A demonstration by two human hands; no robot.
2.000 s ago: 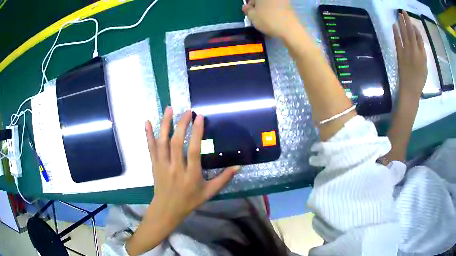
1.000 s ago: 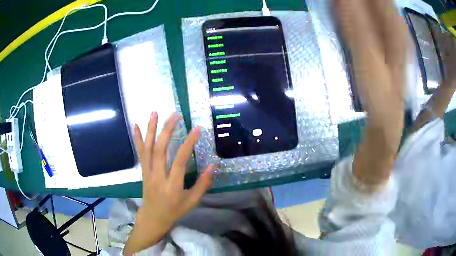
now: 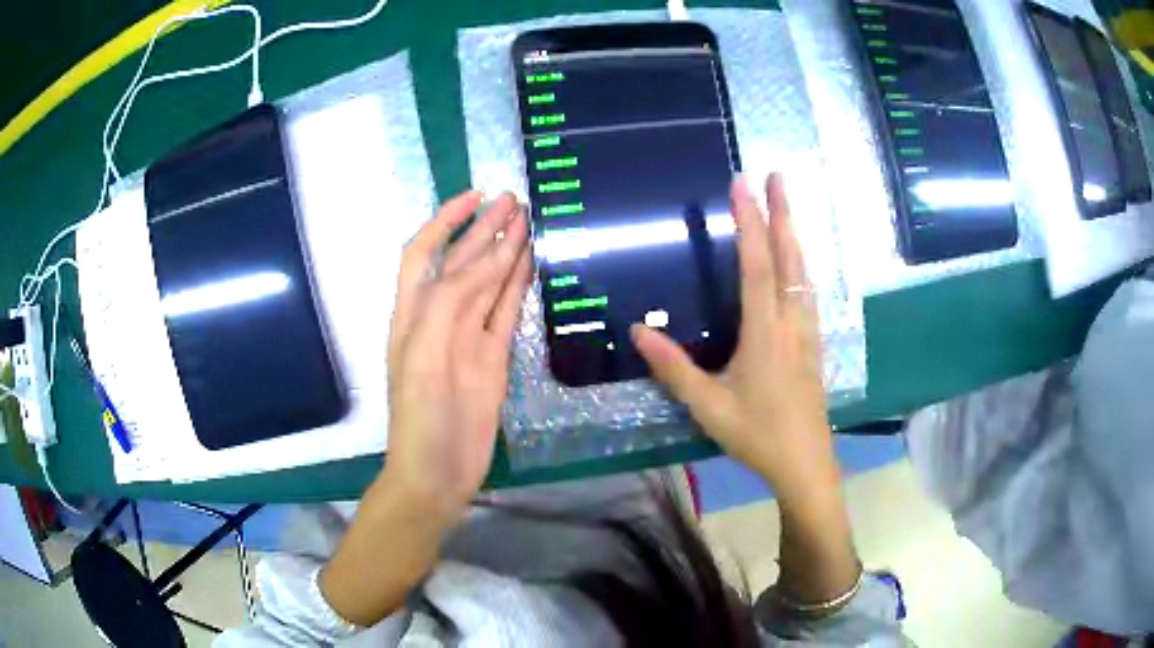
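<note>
The tablet under test [image 3: 633, 165] lies face up on a bubble wrap sheet [image 3: 810, 342]. Its black screen shows rows of small green and white text and a small white button near the bottom. A white USB plug [image 3: 677, 10] is at its top edge. My left hand [image 3: 456, 336] is at the tablet's left edge, fingers bent a little, holding nothing. My right hand [image 3: 759, 342] is over the lower right edge, fingers apart, thumb over the bottom of the screen near the white button. I cannot tell whether either hand touches the tablet.
A dark tablet [image 3: 247, 279] with a white cable [image 3: 258, 51] lies at left on white paper. A blue pen [image 3: 111, 415] and a white power strip [image 3: 36, 380] are further left. Another menu tablet [image 3: 943, 139] and more slabs [image 3: 1076, 114] lie at right. A neighbour's pale sleeve [image 3: 1050, 468] is at lower right.
My right hand has come from the right down to the tablet's lower right. My left hand has moved up and right to its left edge. The orange-barred screen gave way to the text menu.
</note>
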